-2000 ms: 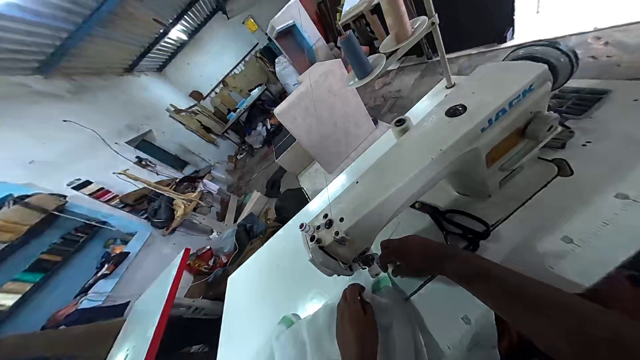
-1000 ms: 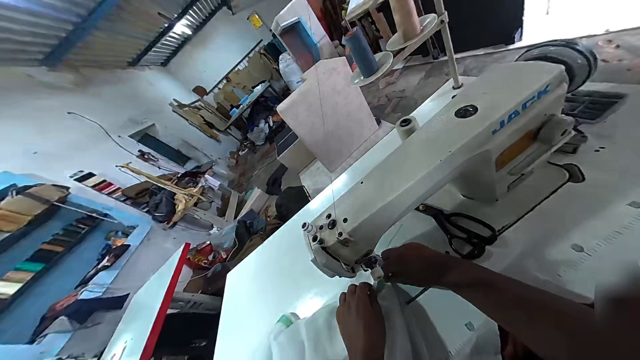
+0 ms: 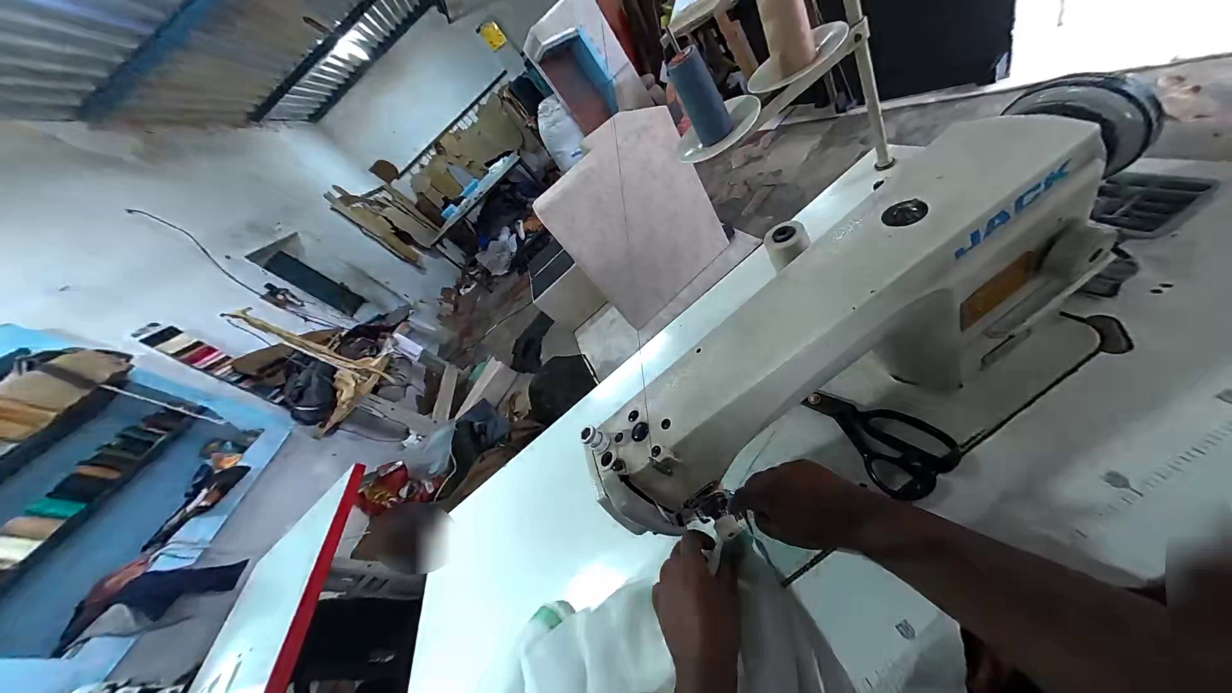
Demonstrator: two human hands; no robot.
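Observation:
A white Jack sewing machine (image 3: 818, 298) stands on a white table (image 3: 520, 510). White fabric (image 3: 606, 645) with a green edge lies below its needle end. My left hand (image 3: 698, 602) rests on the fabric just in front of the presser foot area, fingertips pinched on the cloth. Close to the needle, on its right, my right hand (image 3: 804, 505) has its fingers bent at the fabric's edge; what lies between those fingertips is hidden. Black-handled scissors (image 3: 900, 448) lie on the table behind my right hand, beside the machine's arm.
A blue thread cone (image 3: 700, 96) and a pinkish cone (image 3: 787, 38) stand on the thread stand behind the machine. At the lower left is a red-edged white table (image 3: 289, 587). Past the table's far edge, bags and cloth are heaped on the floor. A thin black rod lies near my right forearm.
My left hand has shifted from lying flatter on the fabric to a bent-finger hold near the needle. My right hand stays close beside the needle area.

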